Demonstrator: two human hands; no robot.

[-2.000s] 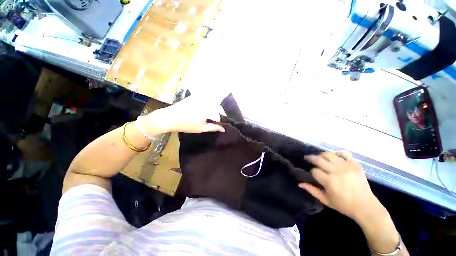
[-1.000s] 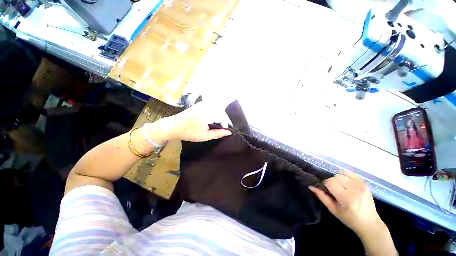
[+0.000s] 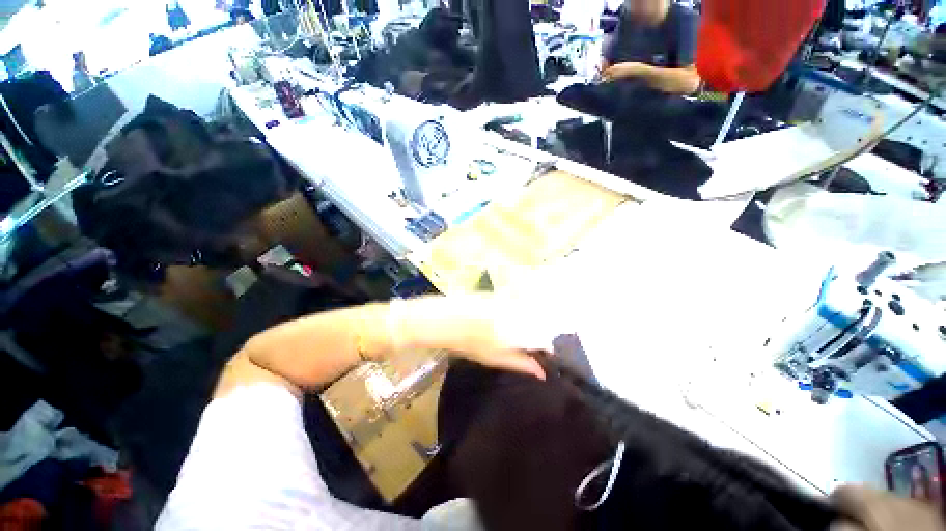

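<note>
A black and dark brown garment (image 3: pixel 529 446) lies over my lap at the front edge of the white table, with its gathered waistband (image 3: pixel 674 434) stretched between my hands. A thin white cord loop (image 3: pixel 602 483) hangs on the cloth. My left hand (image 3: pixel 488 330) grips the waistband's left end; it is washed out by glare. My right hand (image 3: pixel 887 512) is at the bottom right edge, cut off and blurred, at the waistband's right end. Its fingers cannot be made out clearly.
The sewing machine head (image 3: pixel 866 327) stands at the right, with a phone (image 3: pixel 915 475) in front of it. Cardboard (image 3: pixel 529 230) lies on the table; a taped box (image 3: pixel 389 420) is below. Another person (image 3: pixel 654 47) works at the back. Dark garments (image 3: pixel 171 176) are piled at left.
The view has swung up and to the left, showing more of the workshop. My hands and the garment now sit lower and further right in the picture. The waistband is still stretched.
</note>
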